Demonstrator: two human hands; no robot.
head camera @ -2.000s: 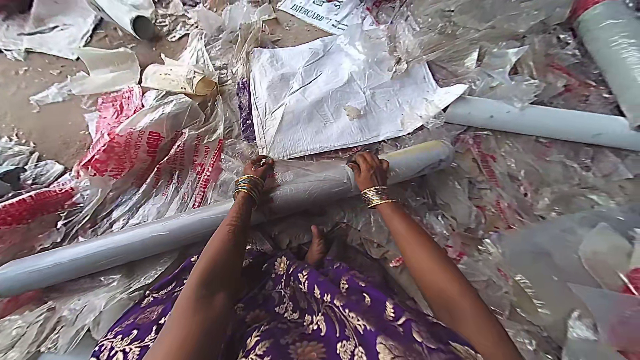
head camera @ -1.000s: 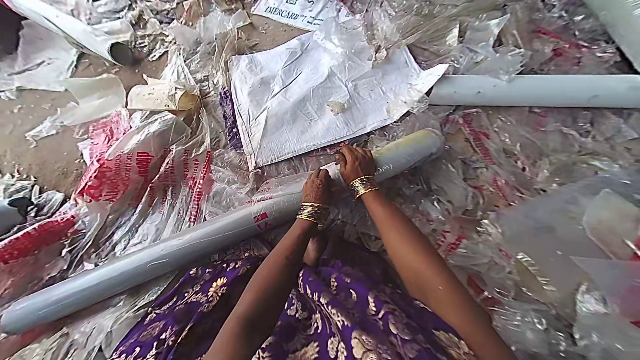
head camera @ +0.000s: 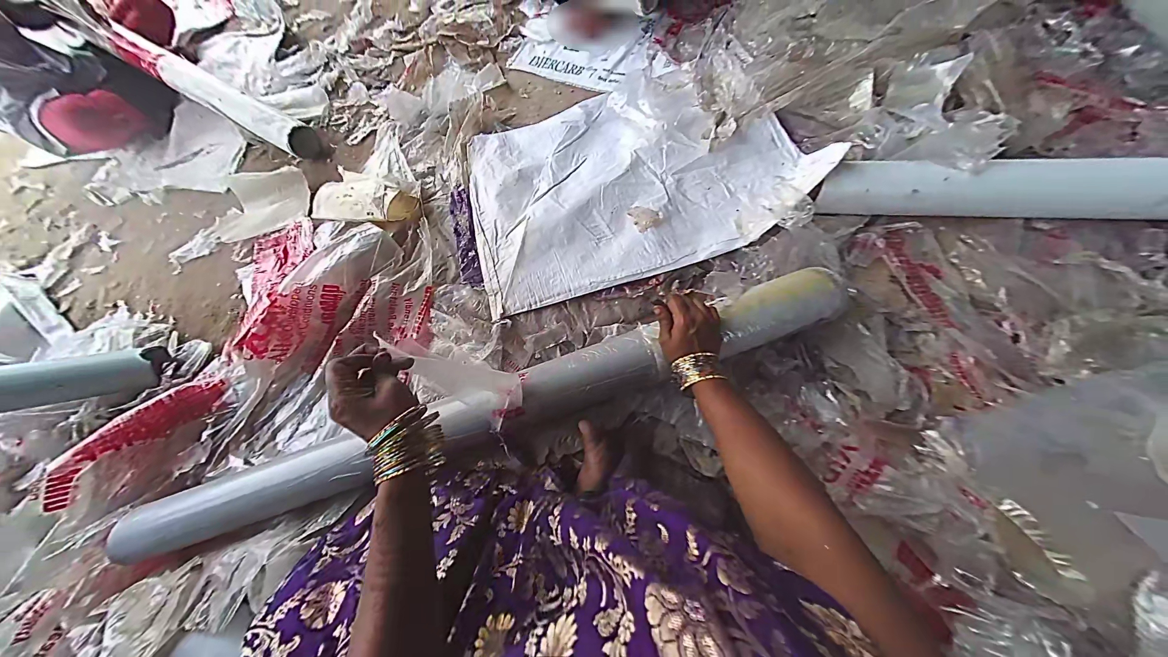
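A long grey pipe (head camera: 584,374), partly covered in clear plastic film, lies slantwise across the scraps before me, its yellowish end at the upper right. My left hand (head camera: 370,388), with bangles at the wrist, is closed on a piece of clear plastic film (head camera: 465,379) that stretches right to the pipe. Near the yellowish end, my right hand (head camera: 689,328) rests on the pipe with its fingers curled over it; whether it grips the film there I cannot tell. Beyond the pipe lies a flat white sack (head camera: 620,201).
Torn plastic film with red print (head camera: 292,310) covers the ground at left. Another pipe (head camera: 995,189) lies at right, one (head camera: 73,379) at left and one (head camera: 228,100) at upper left, beside part of another person (head camera: 91,119). My foot (head camera: 593,456) is just below the pipe.
My hands, close together on the pipe one second ago, are now wide apart. The left has moved left with film in it; the right is nearer the yellowish end.
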